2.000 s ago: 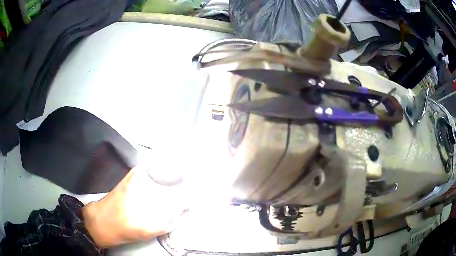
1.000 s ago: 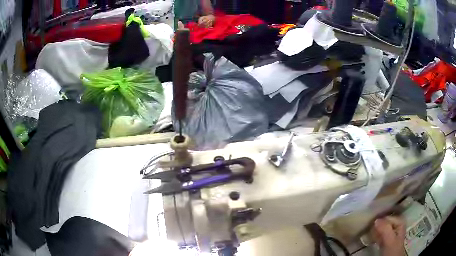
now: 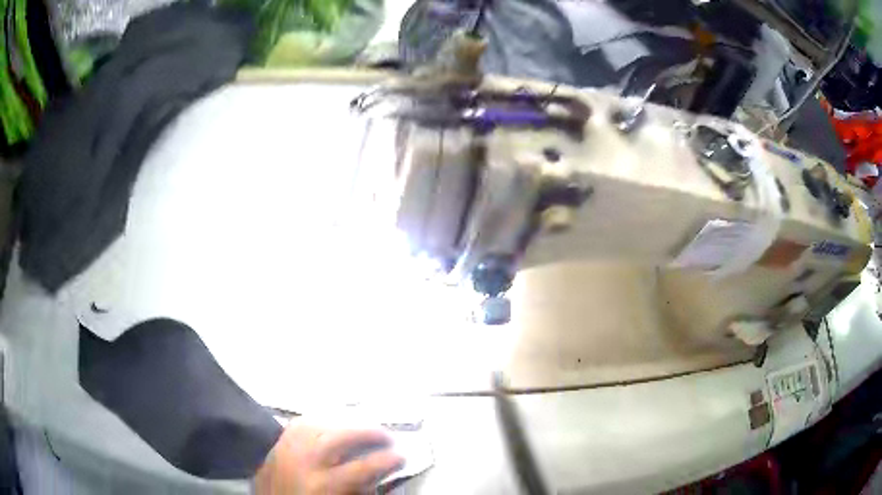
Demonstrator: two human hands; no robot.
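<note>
A dark grey curved fabric piece (image 3: 184, 401) lies on the white table at the lower left. My left hand (image 3: 329, 459) is on its right end at the bottom edge, fingers curled over it; glare washes out that end. A blurred, thin dark blade-like tool (image 3: 519, 435) rises from the bottom edge, right of my left hand. My right hand is not in view. The cream sewing machine head (image 3: 445, 184) stands above, with its needle area lost in glare.
Purple-and-dark snips (image 3: 513, 114) lie on top of the machine. Stacked dark panels (image 3: 97, 164) drape over the table's left side. A dark grey bag (image 3: 542, 39) and piled fabric are behind the machine. Red cloth (image 3: 859, 135) shows at the far right.
The view has swung back down to the table. My left hand is in view again. The hand seen under the machine arm a second ago is out of view, and the blurred dark tool has appeared.
</note>
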